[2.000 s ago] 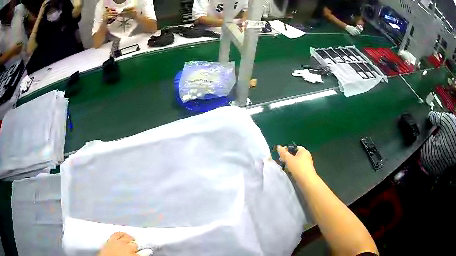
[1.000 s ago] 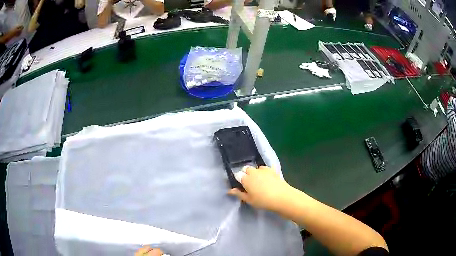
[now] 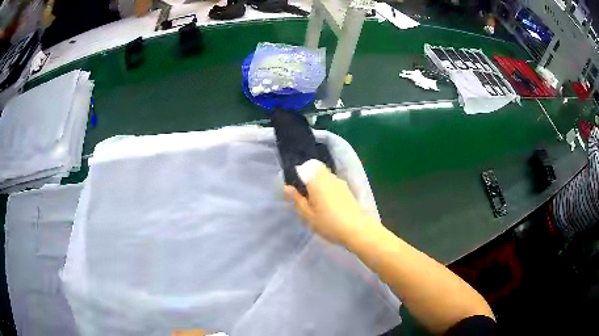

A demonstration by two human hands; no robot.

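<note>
My right hand (image 3: 322, 197), with a white finger cot, grips a black phone frame (image 3: 293, 141) over the upper right corner of a large white separator sheet (image 3: 177, 210). The frame is blurred and a second dark edge shows beside it; I cannot tell if it is one piece or more. The sheet covers the stack below. Only a bit of my left hand (image 3: 189, 333) shows at the bottom edge, so its grip cannot be told.
A white sheet pile (image 3: 43, 131) lies left. A blue bowl (image 3: 279, 100) with a plastic bag stands behind, beside a white upright (image 3: 341, 62). A single frame (image 3: 494, 193) and a black pile (image 3: 543, 167) lie right. A filled tray (image 3: 469, 69) and red trays (image 3: 525, 77) lie far right.
My right hand first reached to the frames right of the sheet, then brought a black frame over it and moved up to the corner. The front fold of the sheet has flattened. My left hand moved lower.
</note>
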